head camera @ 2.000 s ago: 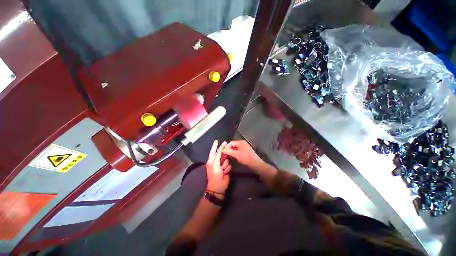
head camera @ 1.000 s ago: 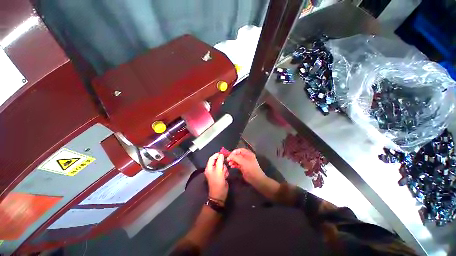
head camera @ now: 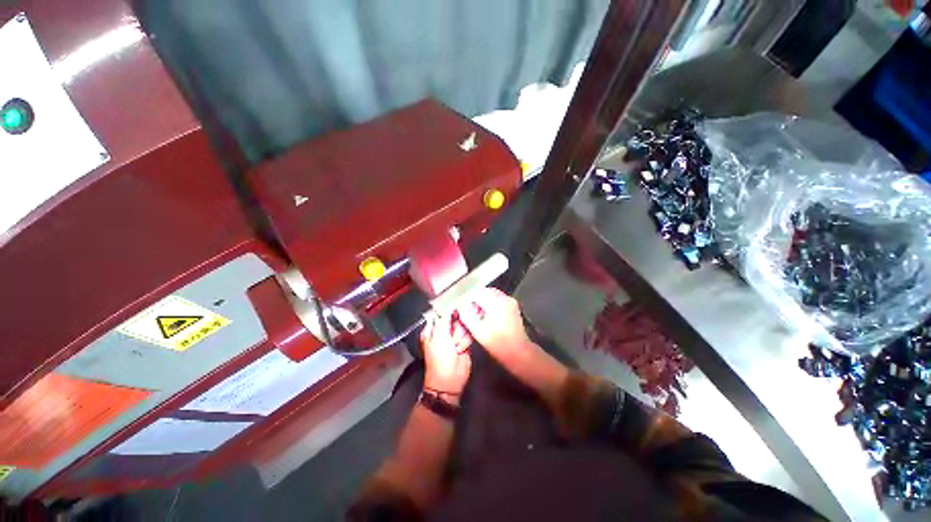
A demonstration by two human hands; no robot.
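Observation:
My left hand (head camera: 445, 352) and my right hand (head camera: 493, 322) are together just below the pale bar (head camera: 470, 288), fingertips at or touching its lower edge. Their fingers are pinched around a small dark red part, mostly hidden by the fingers. The pink wheel (head camera: 437, 261) is just above the bar at the end of the red machine (head camera: 388, 184). A heap of dark red pieces (head camera: 643, 347) lies on the lower metal surface to the right of my hands.
Dark shiny parts (head camera: 903, 418) lie piled on the steel table (head camera: 755, 352) around an open clear plastic bag (head camera: 766, 240) with parts inside. A dark upright post (head camera: 602, 112) stands between machine and table. A thin cable (head camera: 383, 348) loops left of my hands. Yellow knobs (head camera: 372, 268) are above.
Both hands have moved up to the pale bar from a little below it, still close together. The view has shifted, so the machine and table appear further right and lower.

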